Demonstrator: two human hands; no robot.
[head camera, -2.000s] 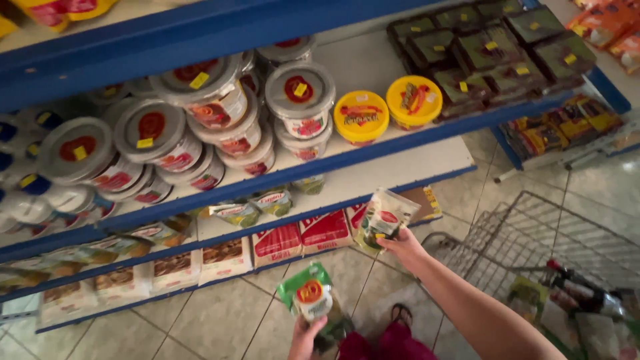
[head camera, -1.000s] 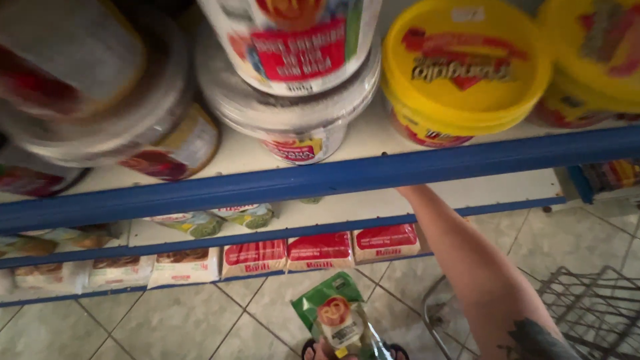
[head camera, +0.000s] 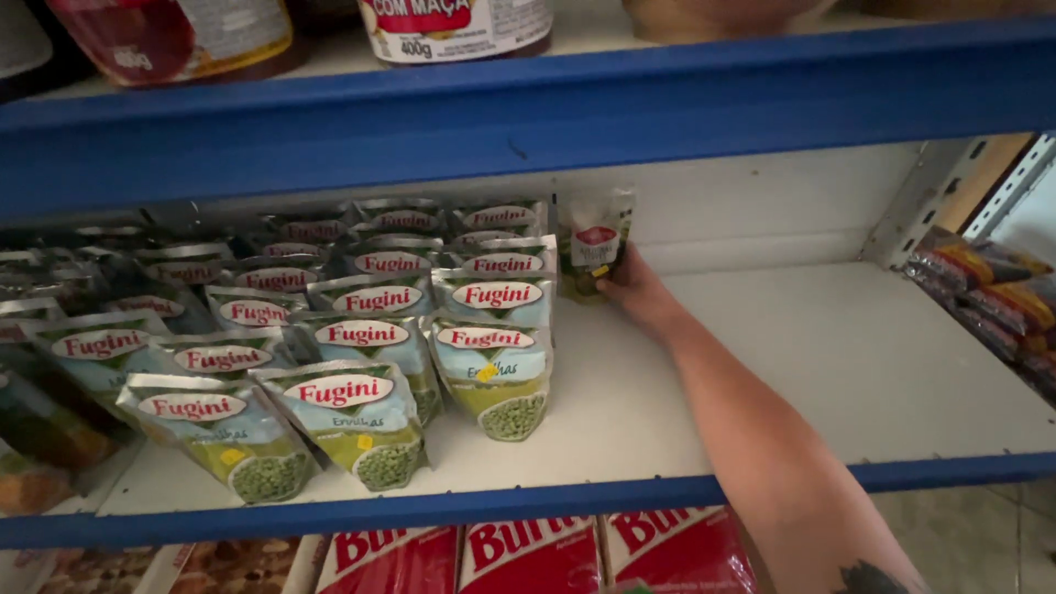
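My right hand (head camera: 637, 290) reaches deep onto the white middle shelf (head camera: 610, 412) and holds a clear plastic pouch of green olives (head camera: 596, 247) upright by its lower right side, near the back panel. Directly left of that pouch stand rows of Fugini pea pouches (head camera: 495, 371), upright and facing out. Two front pouches (head camera: 340, 429) stand closest to the shelf's blue edge. My left hand is out of view.
A blue shelf edge (head camera: 511, 107) runs above my right arm, with plastic tubs (head camera: 458, 29) on that upper shelf. Red and white Burití packs (head camera: 528, 557) lie below. An upright metal post (head camera: 920, 198) and packaged goods (head camera: 990, 289) are at the right.
The view has moved in close to the middle shelf. My right hand, with a pouch out in front of the shelves two seconds ago, is now inside the shelf. My left hand has left the view.
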